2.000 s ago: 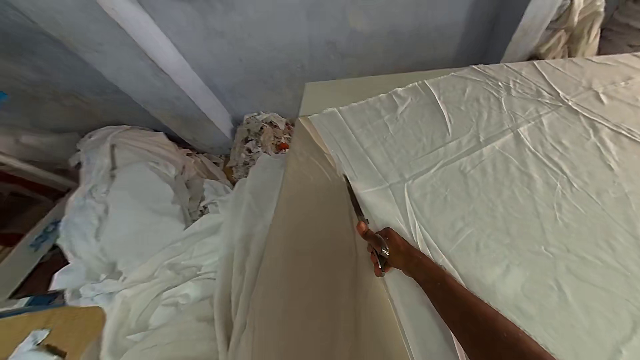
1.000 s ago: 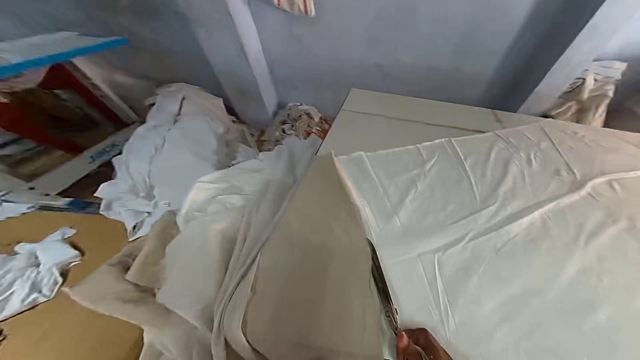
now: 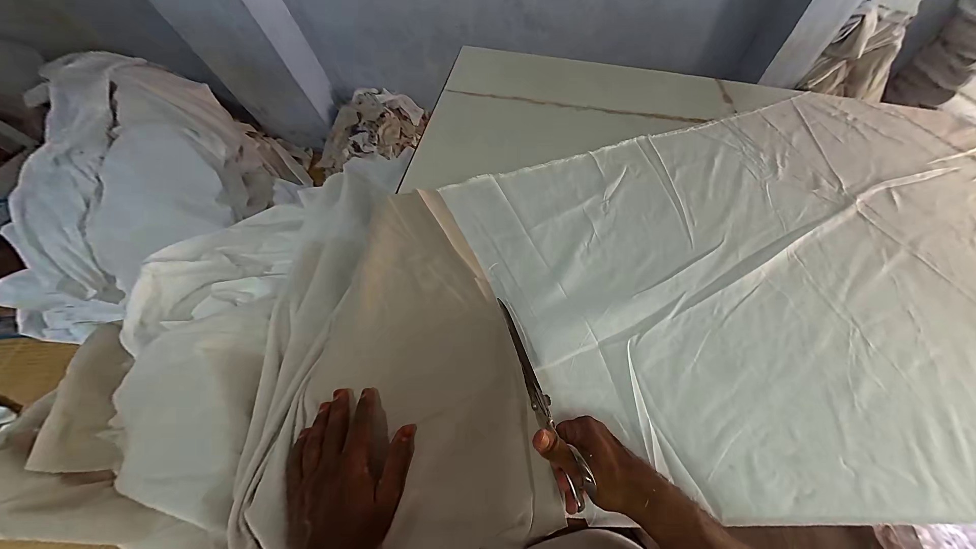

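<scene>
My right hand (image 3: 583, 461) grips the handles of metal fabric scissors (image 3: 538, 396), low and right of centre. Their blades point up and away along the border between beige cloth (image 3: 435, 335) on the left and white cloth (image 3: 732, 320) on the right. The blade tips lie near a folded strip of the beige cloth's edge. My left hand (image 3: 347, 473) rests palm down on the beige cloth, left of the scissors, fingers slightly apart and holding nothing. The white cloth is wrinkled and spreads over the table to the right.
The pale tabletop (image 3: 549, 107) shows behind the white cloth, against a grey wall (image 3: 412, 38). White cloth heaps (image 3: 160, 160) stand at the left, and scraps (image 3: 377, 126) lie by the table's far left corner. Bundled cloth (image 3: 862, 57) is at the back right.
My left hand has come into view and lies on the beige cloth. My right hand still holds the scissors at the border of the cloths. The view has shifted.
</scene>
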